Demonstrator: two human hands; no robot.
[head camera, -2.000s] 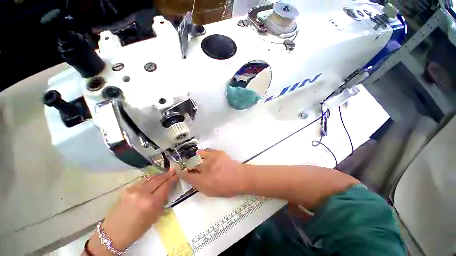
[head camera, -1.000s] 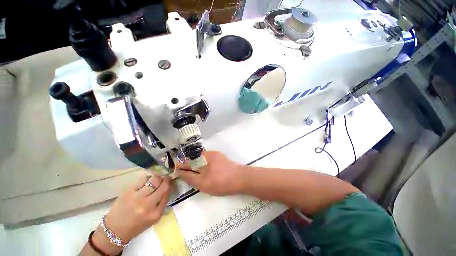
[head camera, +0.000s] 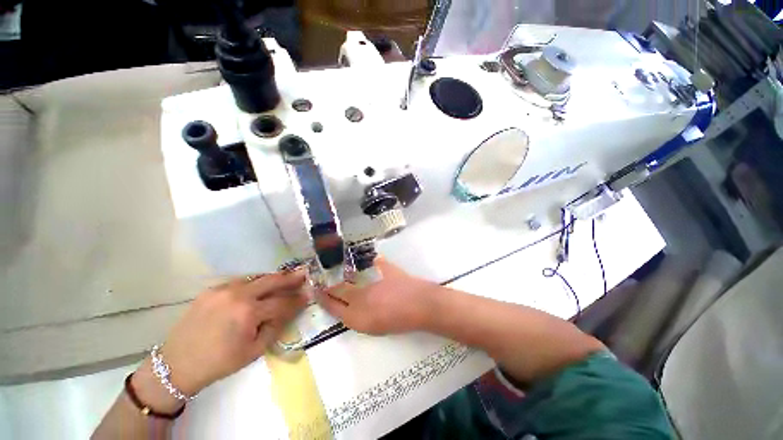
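Note:
A large beige panel (head camera: 94, 223) spreads left of and behind the white sewing machine head (head camera: 343, 137), its folded edge running toward the needle area. My left hand (head camera: 245, 314) lies at that edge, fingers flat and close together, its fingertips just left of the presser foot area (head camera: 322, 279). My right hand (head camera: 382, 301) is on the right side of the foot, fingertips pinched close in under the head. The material between the fingertips and the needle itself are hidden by hands and machine parts.
Yellow tape (head camera: 296, 395) and a printed ruler scale (head camera: 403, 382) lie along the table front. Thread snips (head camera: 563, 241) on a dark cord hang at the right under the arm. A beige panel (head camera: 730, 335) is at the far right. A bobbin (head camera: 549, 69) sits on the head.
The camera view has shifted, so the machine appears further right. My left hand has flattened and its fingers extend more toward the foot. My right hand stays beside the foot.

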